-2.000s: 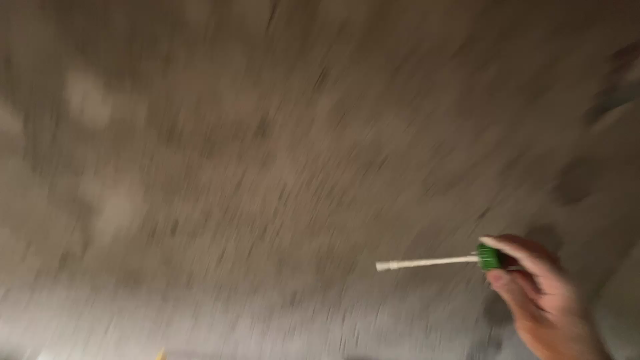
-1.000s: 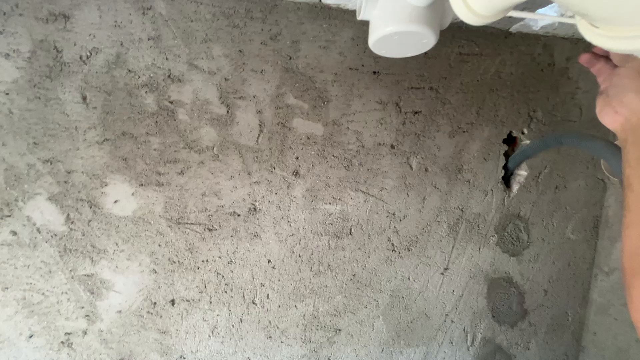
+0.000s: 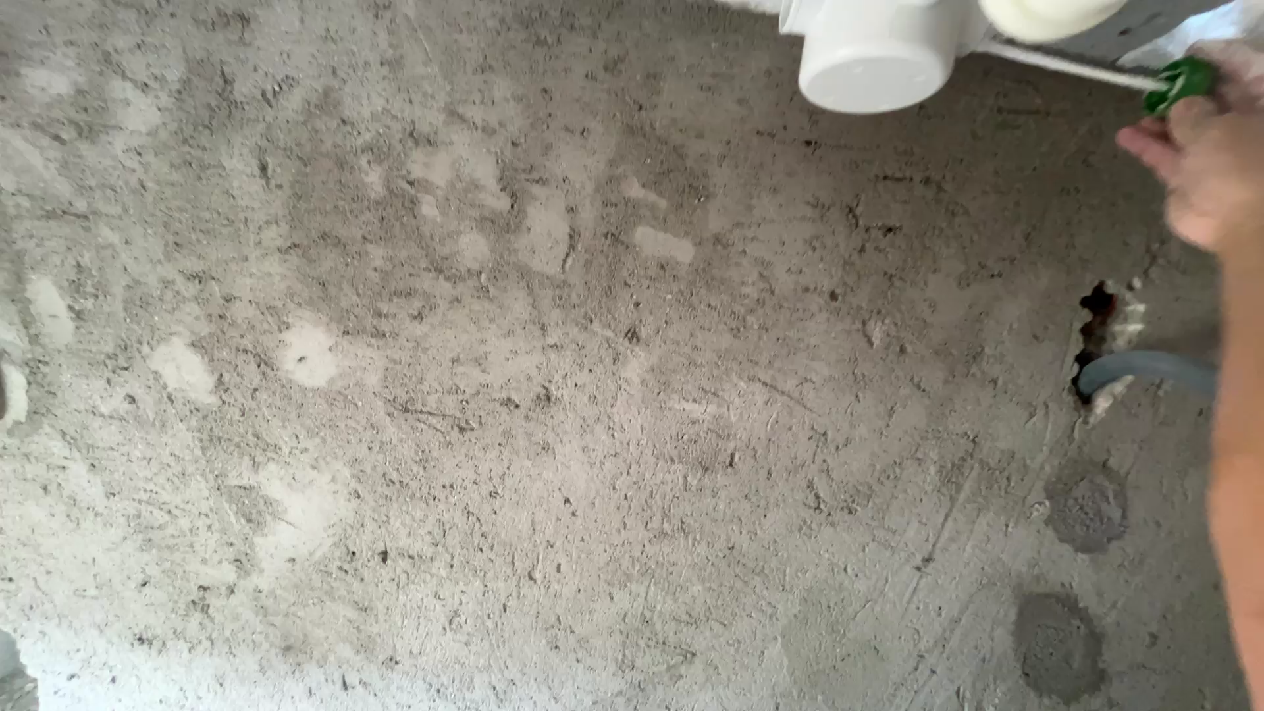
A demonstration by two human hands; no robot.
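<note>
At the top right, my right hand [image 3: 1200,163] grips the green cap [image 3: 1180,87] of a thin white stick [image 3: 1076,67]. The stick runs left from the cap toward a white plastic pipe fitting [image 3: 874,59], where its far end is hidden behind or in the fitting. A cream-coloured rounded pipe part [image 3: 1052,12] shows just above the stick, cut off by the top edge of the view. My left hand is out of view.
A rough cement-coated surface [image 3: 592,444] fills most of the view. Under my right wrist, a grey hose [image 3: 1150,367] comes out of a ragged hole [image 3: 1094,326]. Two darker round patches lie below the hole.
Two seconds ago the white stick was held out before the bare surface, away from any pipe; now it lies against the pipe fitting. The view has shifted a lot since then.
</note>
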